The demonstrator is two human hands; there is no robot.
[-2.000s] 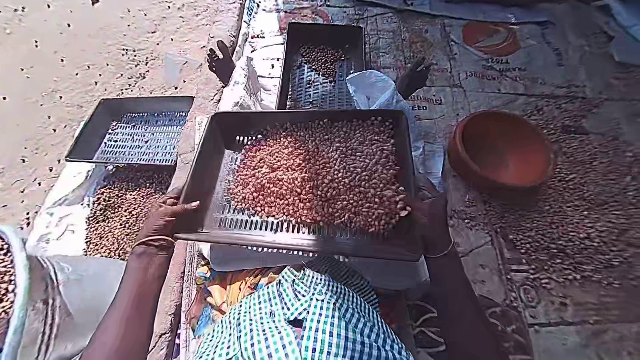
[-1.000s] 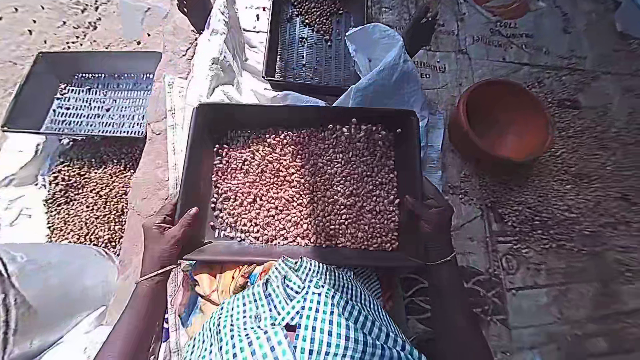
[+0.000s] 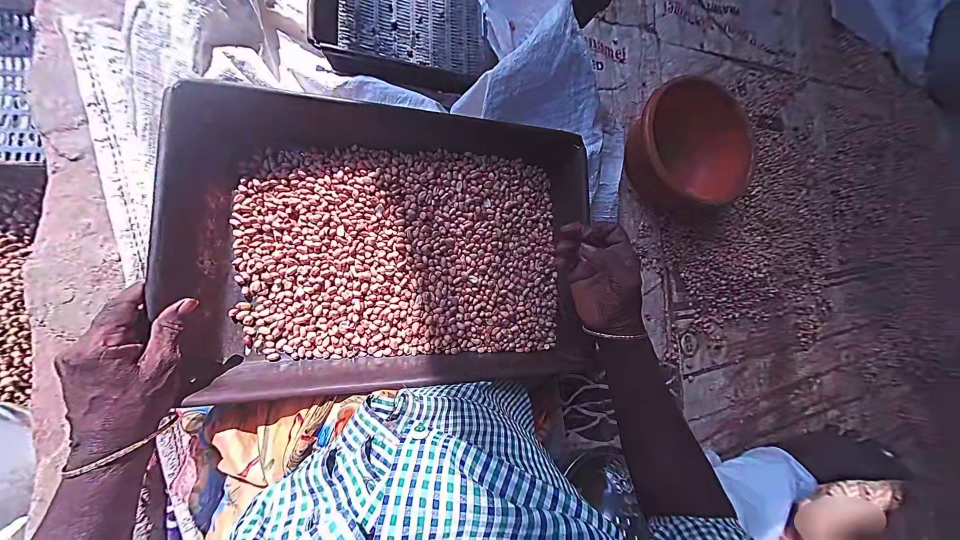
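A dark rectangular tray (image 3: pixel 367 369) lies across the middle of the head view, above my lap. Shelled peanuts (image 3: pixel 397 255) are spread in a single broad heap over its floor, part in sun and part in shadow. My left hand (image 3: pixel 127 360) grips the tray's lower left corner, thumb over the rim. At the right rim is my right hand (image 3: pixel 602 277), its fingers curled and fingertips at the tray's inner edge beside the peanuts; whether it bears on the rim I cannot tell.
A reddish clay bowl (image 3: pixel 697 142) stands right of the tray on printed sacking, with small kernels (image 3: pixel 750 255) scattered below it. A slotted tray (image 3: pixel 412 34) is beyond the white sack (image 3: pixel 532 67). Another slotted tray (image 3: pixel 19 82) and a nut pile (image 3: pixel 13 315) are at the left. A person is at the lower right.
My right hand has gone from holding the right side of the tray to curled fingers at its inner edge. The tray has tilted, its left side higher in view. The view has shifted.
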